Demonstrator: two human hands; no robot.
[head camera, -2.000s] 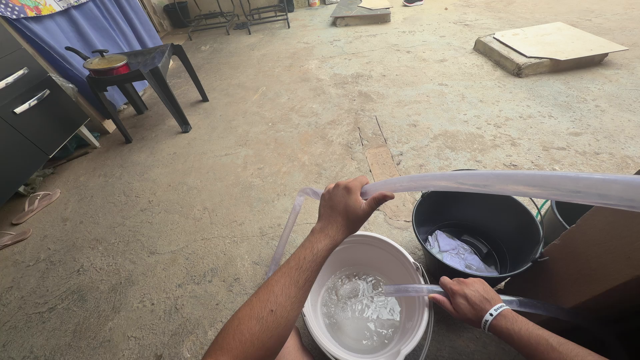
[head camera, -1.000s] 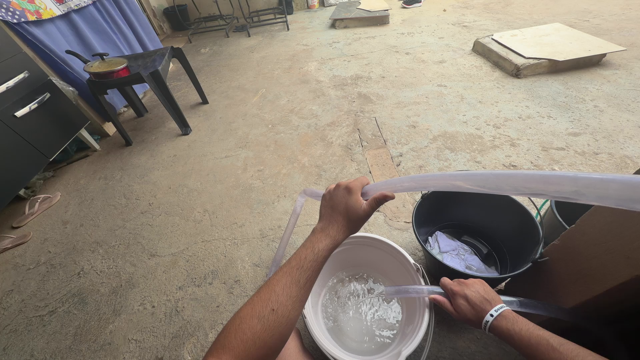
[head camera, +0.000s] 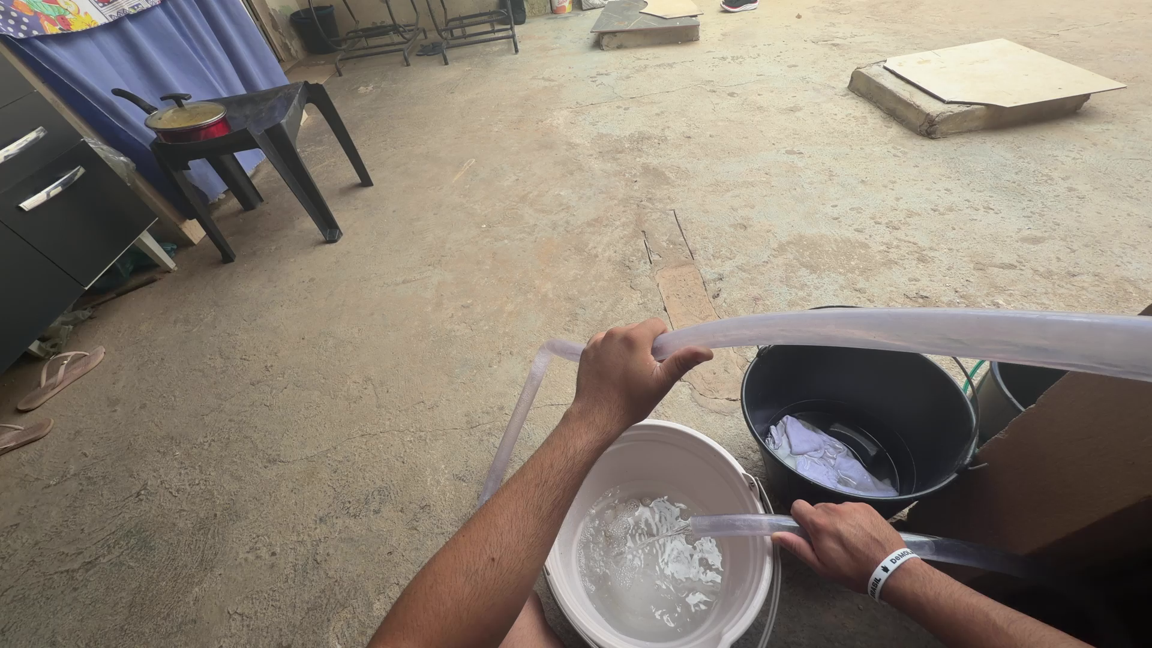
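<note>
My left hand (head camera: 625, 369) grips a thick translucent plastic hose (head camera: 900, 331), which runs off to the right edge and bends down sharply just left of the hand. Lower right, my right hand (head camera: 841, 540) is closed round another stretch of translucent hose (head camera: 742, 526); whether both are one hose cannot be seen. Its end points left over a white plastic bucket (head camera: 576, 504), where water (head camera: 652, 558) is rippling and bubbling. Behind my right hand stands a black bucket (head camera: 774, 378) with a pale wet cloth (head camera: 823, 454) lying in some liquid.
A brown panel (head camera: 1062, 459) and another dark bucket (head camera: 1017, 382) stand at the right. A black plastic stool (head camera: 292, 135) bears a lidded red pan (head camera: 193, 121) at the upper left, near dark drawers (head camera: 67, 207). Sandals (head camera: 61, 378) lie at the left. A board-topped concrete slab (head camera: 936, 103) is at the upper right.
</note>
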